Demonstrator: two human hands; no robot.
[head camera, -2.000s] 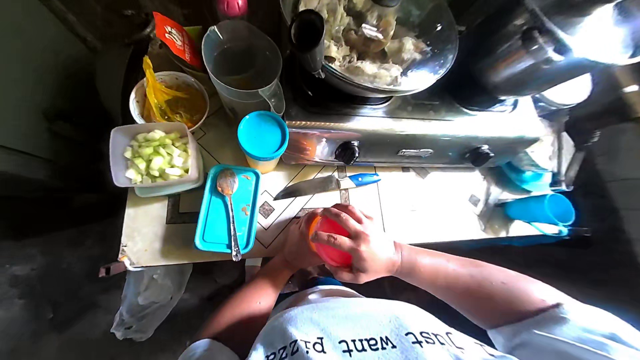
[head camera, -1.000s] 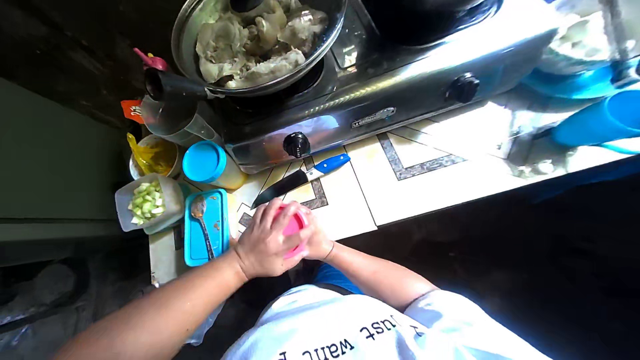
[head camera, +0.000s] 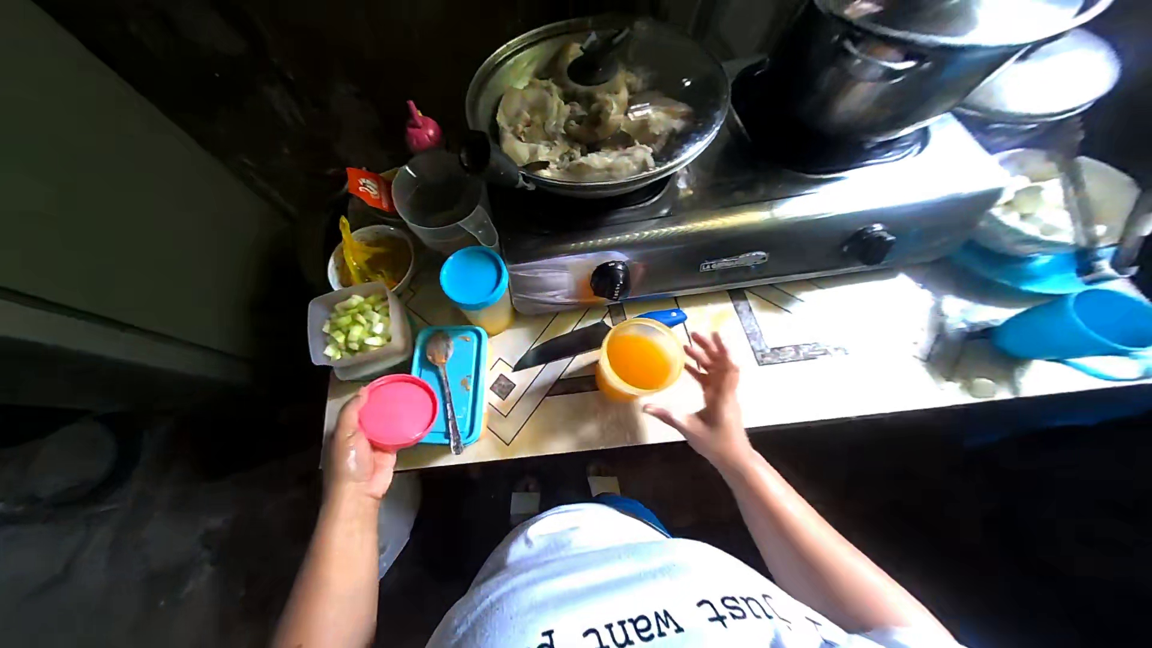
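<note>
My left hand (head camera: 360, 454) holds a round pink plastic lid (head camera: 398, 411) at the counter's front left, over the edge of a blue rectangular lid (head camera: 468, 382) on which a metal spoon (head camera: 444, 382) lies. An uncovered plastic container of orange contents (head camera: 641, 358) stands on the tiled counter. Just right of it is my right hand (head camera: 713, 400), fingers spread and holding nothing. Behind the container lies a knife (head camera: 565, 346) with a blue handle, partly hidden by it. A jar with a blue lid (head camera: 474, 278) stands behind the blue rectangular lid.
A gas stove (head camera: 765, 261) carries a glass-lidded pan (head camera: 598, 108) of meat and a large metal pot (head camera: 864, 90). Chopped green pieces in a square tub (head camera: 315, 335), a bowl (head camera: 409, 261) and a clear pitcher (head camera: 432, 202) stand left. A blue mug (head camera: 1035, 333) is at right.
Both hands were together around the container with the red-pink lid. Now the lid is off in my left hand, moved left, and my right hand has let go of the container.
</note>
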